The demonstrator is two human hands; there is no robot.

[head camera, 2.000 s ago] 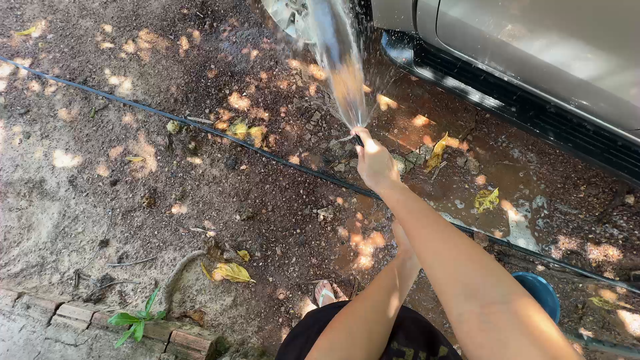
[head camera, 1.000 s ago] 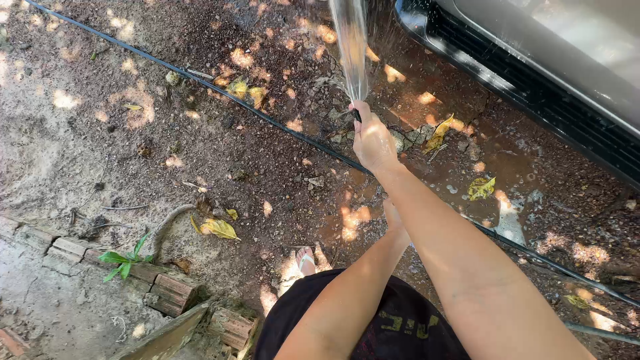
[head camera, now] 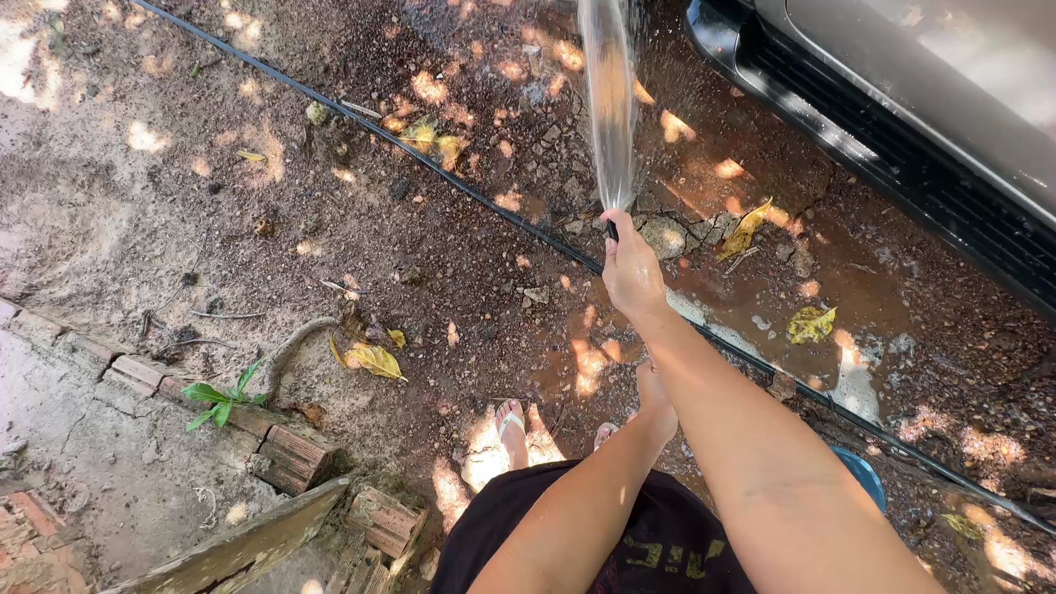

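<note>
My right hand is closed around the dark end of a hose, its thumb side at the opening. A fanned spray of water shoots from it toward the top of the view, left of the car's black side step. Below and partly behind the right forearm is my left hand; its fingers are hidden, so what it holds does not show. A long dark hose runs diagonally over the ground, passing beneath my right arm.
A silver-beige car stands at the upper right. Foamy puddles and yellow leaves lie on the wet gravel. A blue bucket sits by my right forearm. Brick edging, a green plant and a wooden board are at lower left.
The view has shifted, and the car's wheel seen two seconds ago is now out of frame. Water sprays from my right hand in all the frames.
</note>
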